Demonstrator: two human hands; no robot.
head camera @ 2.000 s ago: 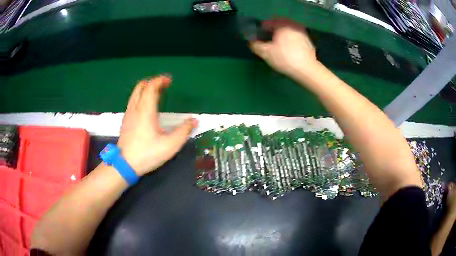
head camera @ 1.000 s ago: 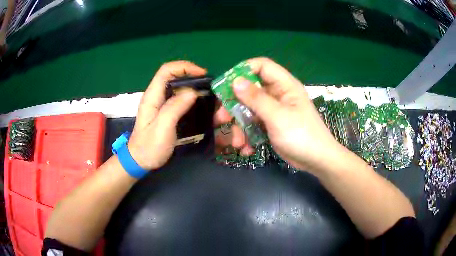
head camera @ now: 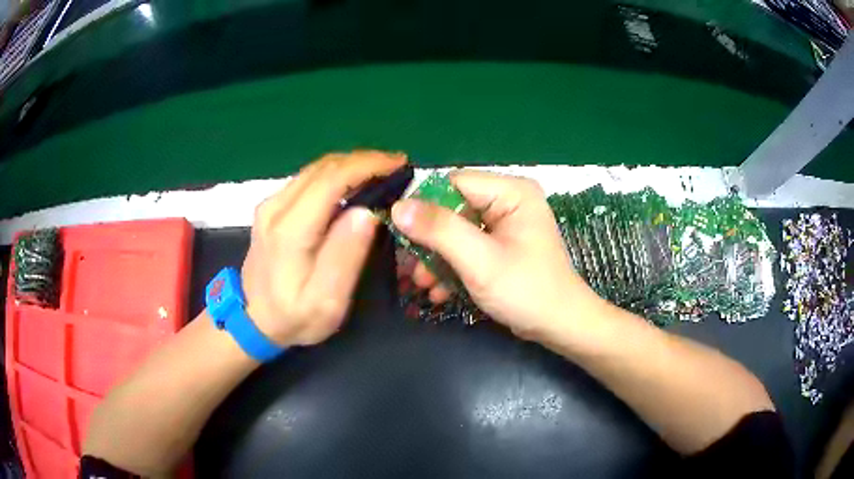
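My left hand (head camera: 314, 248), with a blue wristband, holds a black phone housing (head camera: 379, 192) near the white ledge. Most of the housing is hidden by the fingers. My right hand (head camera: 482, 239) pinches a green circuit board (head camera: 438, 195) between thumb and fingers, right beside the housing. The board's lower part is hidden by the hand; I cannot tell whether it touches the housing. A row of boards (head camera: 623, 243) leans on edge along the ledge, partly behind my right hand.
A red parts tray (head camera: 126, 271) lies at left with a bundle of boards (head camera: 37, 267) in its corner. The green conveyor belt (head camera: 356, 103) runs behind the white ledge (head camera: 220, 212). A grey post (head camera: 801, 126) stands at right, with small loose components (head camera: 817, 290) below.
Compared with one second ago, both hands are slightly lower, and the housing and board are closer together. Earlier, my right hand was over the belt and my left hand was empty.
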